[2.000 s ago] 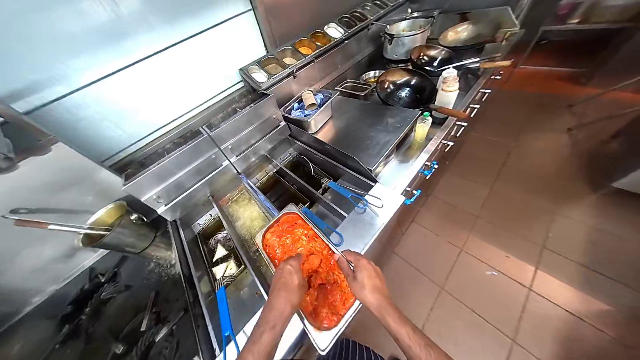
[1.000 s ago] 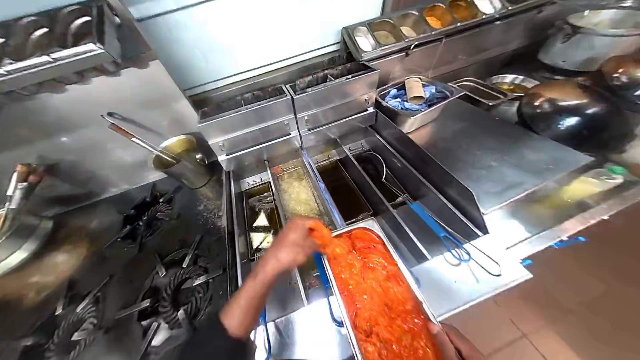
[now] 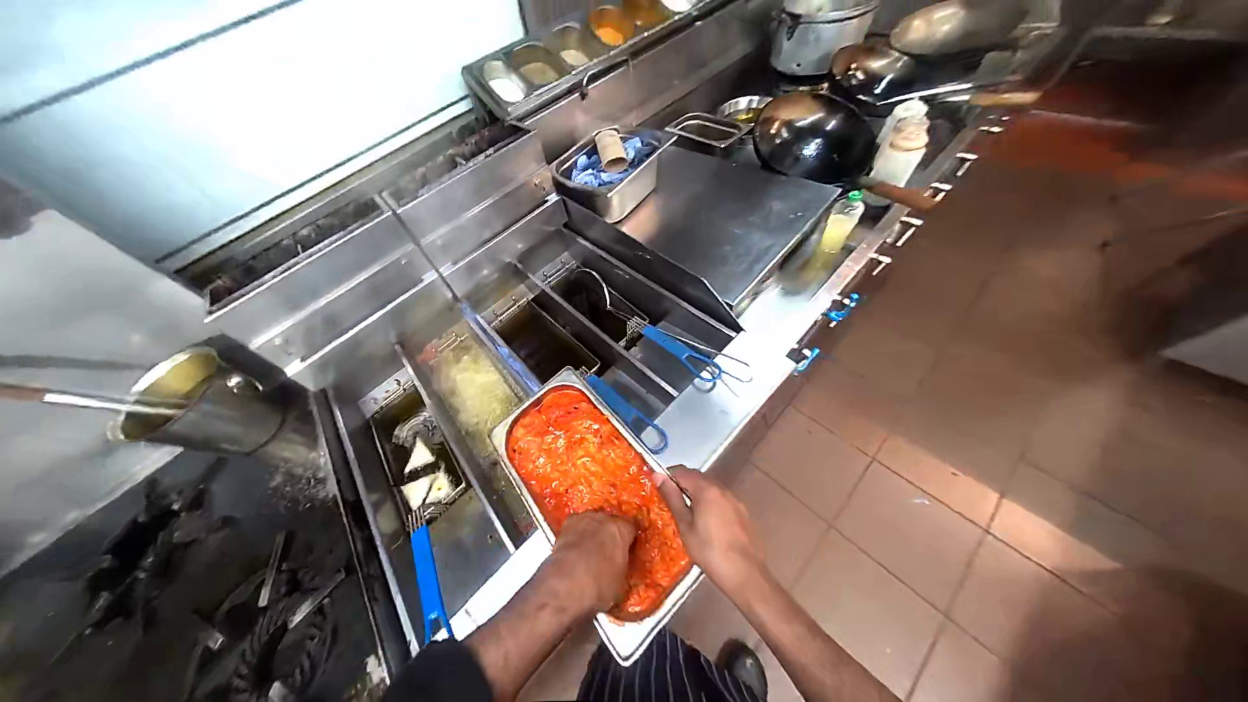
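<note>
A rectangular stainless steel pan holds pieces of food in a wet red-orange coating. My left hand is down in this food, its fingertips hidden. My right hand grips the right rim of the pan, thumb on the edge. Beyond the pan's far left side is a fryer well with pale bubbling oil. Left of it, a fryer basket holds pale triangular pieces in dark oil. Its blue handle points toward me.
Two more blue-handled baskets lie right of the bubbling well. A metal pot and burners are at left. Beyond the fryers stand a steel tub with blue cloth, a wok and a squeeze bottle with a green cap.
My left hand has come back from near the bubbling well, where it held a red-coated piece one second ago, into the pan. The piece is no longer seen there. The view has swung right.
</note>
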